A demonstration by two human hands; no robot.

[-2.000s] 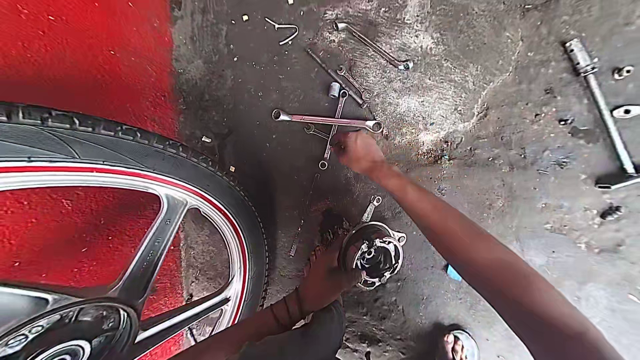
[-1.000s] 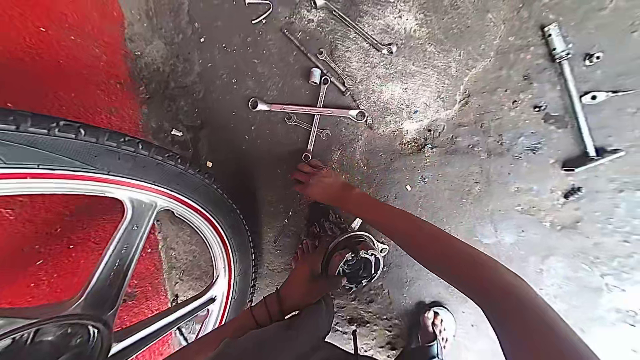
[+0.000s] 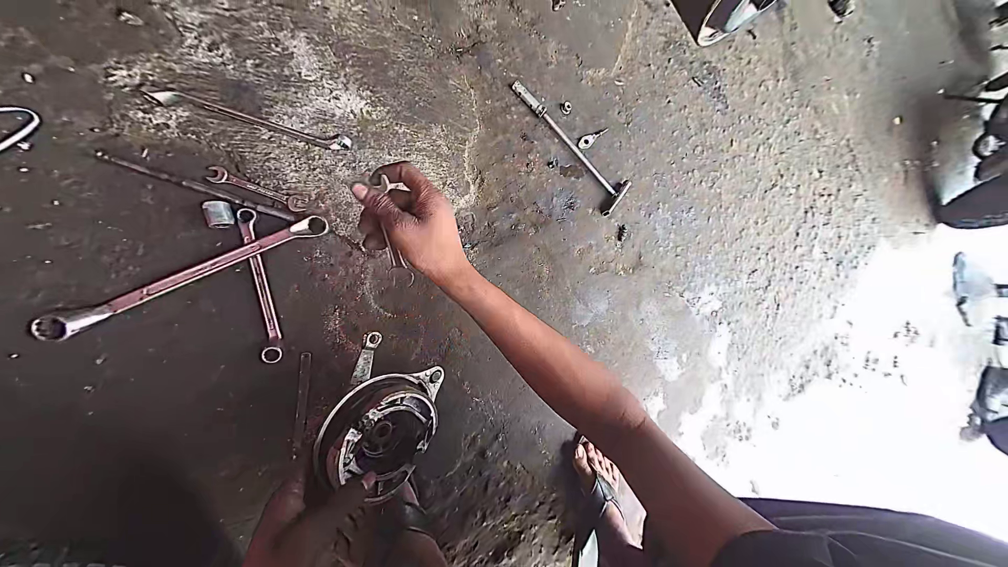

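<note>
My left hand (image 3: 311,516) grips the lower edge of a round brake panel (image 3: 378,441) with brake shoes inside, its lever arm pointing up. Raised over the floor, my right hand (image 3: 409,216) is closed on an open-end wrench (image 3: 400,272), whose jaws show above and below the fingers. Left of that hand, a large ring spanner (image 3: 185,276) lies across a smaller ring spanner (image 3: 264,295). A socket (image 3: 217,213), a thin metal rod (image 3: 193,186) and a small open-end wrench (image 3: 256,189) lie beside them.
A long wrench (image 3: 244,118) lies farther up the concrete floor. To the right are a T-handle socket wrench (image 3: 575,148), a nut (image 3: 566,107) and a small metal part (image 3: 589,139). A sandalled foot (image 3: 602,480) is near the bottom, and a thin flat strip (image 3: 302,402) lies beside the brake panel.
My right hand has moved from the lower end of the smaller ring spanner to its right, and now holds an open-end wrench. The view has swung right; the wheel is out of sight.
</note>
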